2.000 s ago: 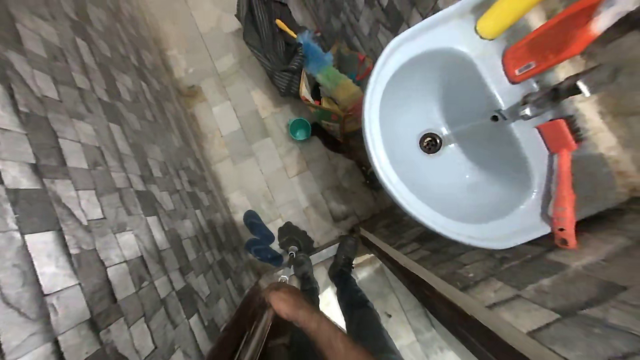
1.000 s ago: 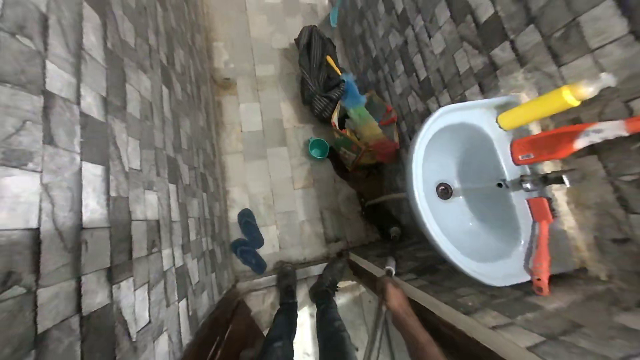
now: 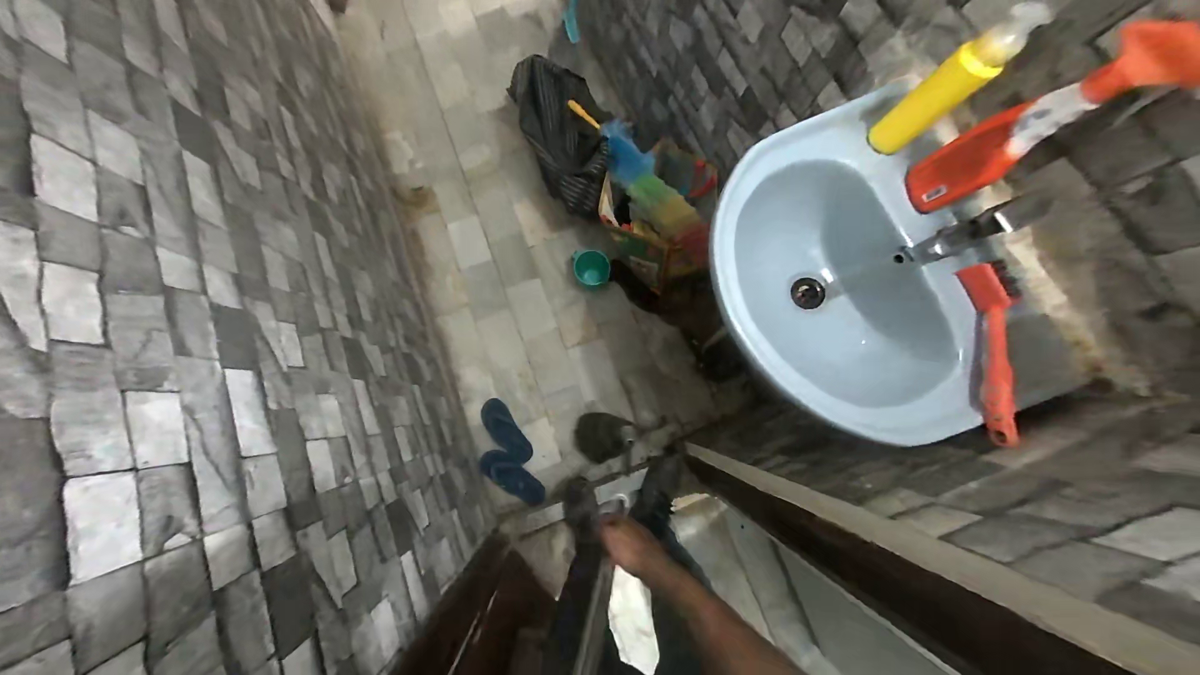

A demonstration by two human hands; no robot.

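Observation:
My right hand [image 3: 630, 542], with the forearm coming from the lower right, is closed around a long pole [image 3: 592, 609] between my legs. Just past my shoes, a dark rounded head [image 3: 603, 437], apparently at the pole's far end, rests on the tiled floor; blur hides its exact kind. It lies right of a pair of blue flip-flops [image 3: 506, 452]. My left hand is not in view.
A washbasin [image 3: 844, 300] at right holds a yellow bottle [image 3: 928, 103], a red-orange bottle [image 3: 970, 159] and a red-handled brush [image 3: 997, 366]. A green cup [image 3: 592, 268], a carton [image 3: 647, 253] with a colourful duster [image 3: 656, 192] and a black bag [image 3: 558, 131] stand on the floor. A door frame [image 3: 844, 572] is at lower right.
Since one second ago, my right hand has moved left with the pole, from near the door frame to between my legs. The dark head now shows beside the flip-flops.

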